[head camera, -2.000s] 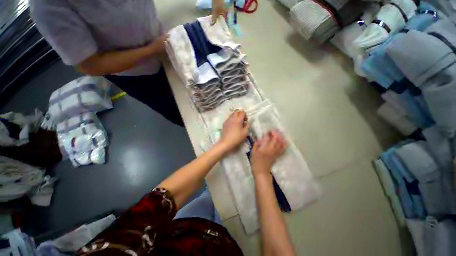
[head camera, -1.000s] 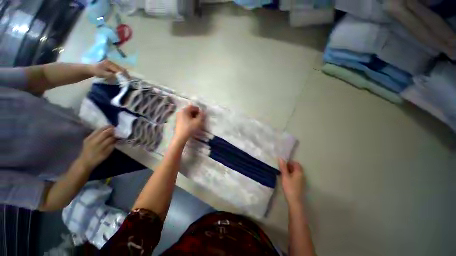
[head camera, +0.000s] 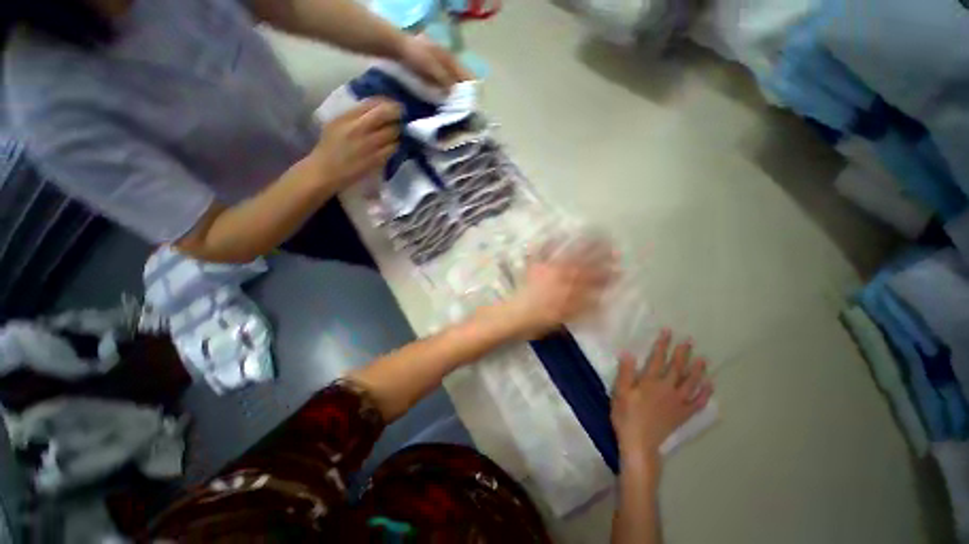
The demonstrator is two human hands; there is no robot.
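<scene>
A curtain panel (head camera: 521,409), cream with a navy centre stripe, lies along the table's near edge. Its far part is gathered in grey-beige pleats with navy and white cloth at the far end. My left hand (head camera: 572,282) is blurred and lies over the middle of the panel, near where the stripe starts; whether it grips cloth I cannot tell. My right hand (head camera: 661,395) lies with its fingers spread on the panel's near right part, beside the stripe. Another person's two hands hold the navy and white cloth at the pleated end.
The other person (head camera: 159,117) stands at the far left by the beige table (head camera: 765,372). Light-blue and grey bundles (head camera: 903,128) are piled at the right. A red-handled item lies at the top. Plastic-wrapped bundles (head camera: 218,324) and heaped cloth (head camera: 96,425) are at the lower left.
The view has turned. My right hand has gone from pinching the panel's near end to lying spread on it. My left hand has moved from beside the pleats towards the stripe.
</scene>
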